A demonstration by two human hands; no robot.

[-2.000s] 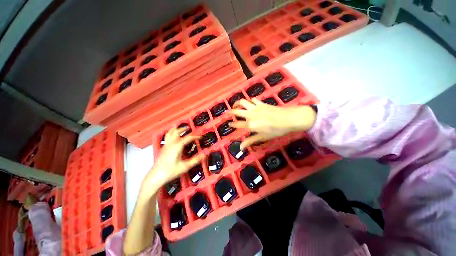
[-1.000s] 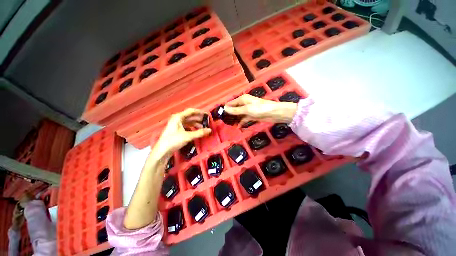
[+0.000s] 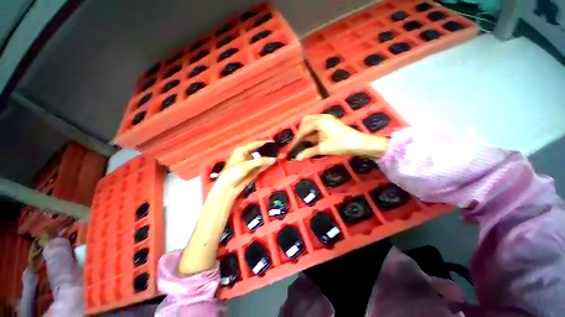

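Observation:
My left hand (image 3: 243,164) holds a black watch body (image 3: 268,150) with a small white label, above the middle of the orange-red work tray (image 3: 396,226). My right hand (image 3: 325,136) holds another black watch body (image 3: 302,149) close beside it, partly hidden by the fingers. Watches fill most pockets around them. Those at the near left lie face up with white labels, and one screen (image 3: 278,203) shows green. Those at the near right show round ring marks. My left forearm covers some left pockets.
A thick stack of orange-red trays (image 3: 248,93) with watches stands behind the work tray. Another filled tray (image 3: 353,40) lies at the right rear on the white bench (image 3: 458,86). A side tray (image 3: 114,223) with one row of watches lies left. Another person's arm (image 3: 61,266) shows far left.
Both hands moved from over the tray to its middle, each now with a watch. Since one second ago, the left watch has turned flatter and the right one tilted. The whole view shifted slightly.

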